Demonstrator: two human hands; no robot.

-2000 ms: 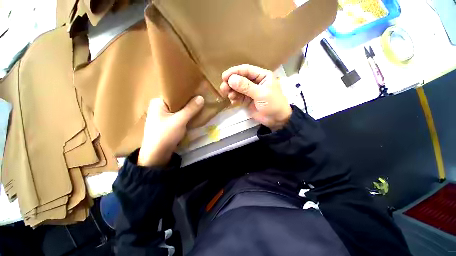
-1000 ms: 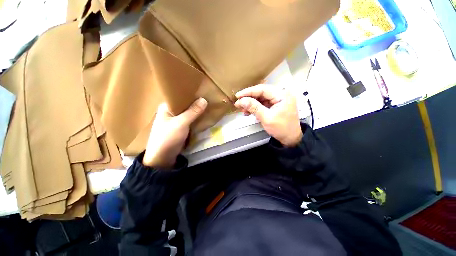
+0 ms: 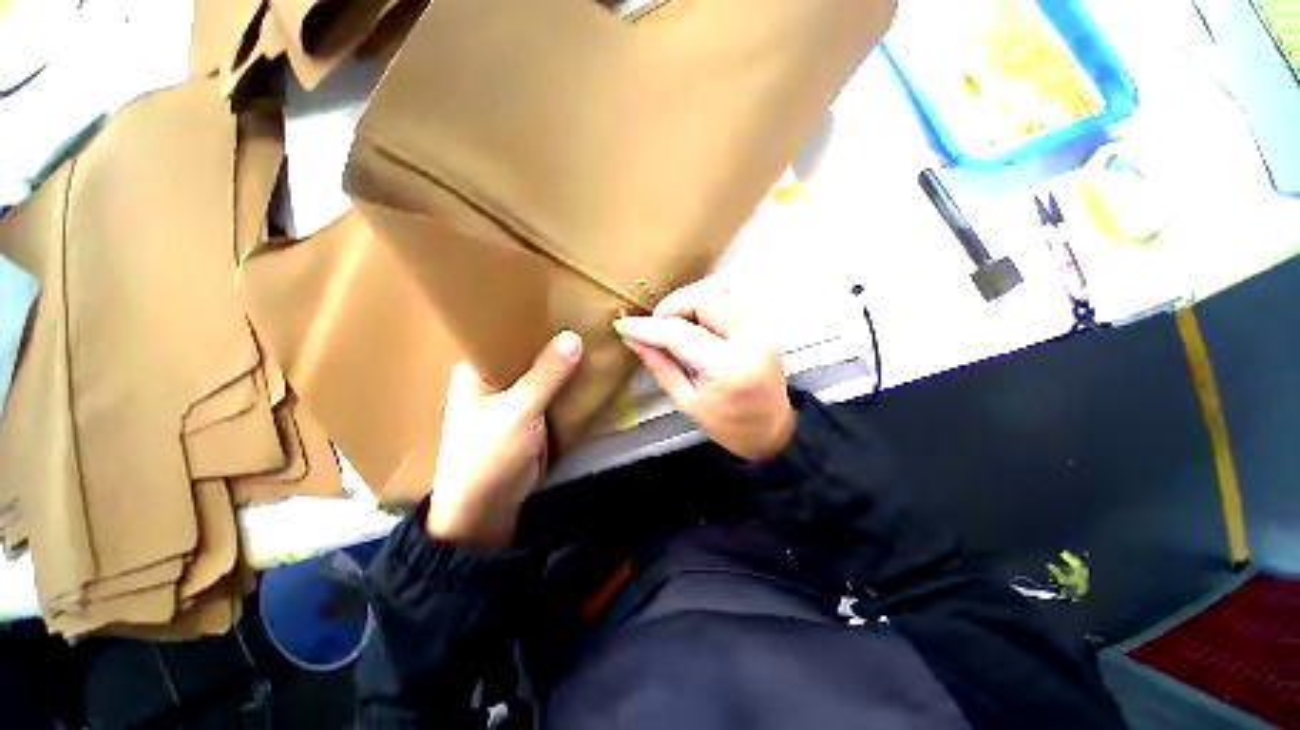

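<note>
The brown leather panel lies over the work board with its seam running diagonally to my right fingertips. Tiny gold logo marks show beside the seam, just above those fingertips. My left hand holds the panel's near part, thumb on top and fingers hidden beneath. My right hand has thumb and forefinger pinched together at the seam. Something tiny and orange-gold shows at the tips; whether it is a loose piece or part of the panel, I cannot tell.
Stacked brown panels lie at the left. At the right are a blue-rimmed tray of small gold pieces, a black hammer, pink-handled snips and a pale tape roll. A black cord loop lies beside the board.
The panel's upper part has turned and shifted left and down. My right hand has moved left and down with the seam, fingertips still at it. My left hand has shifted slightly nearer me.
</note>
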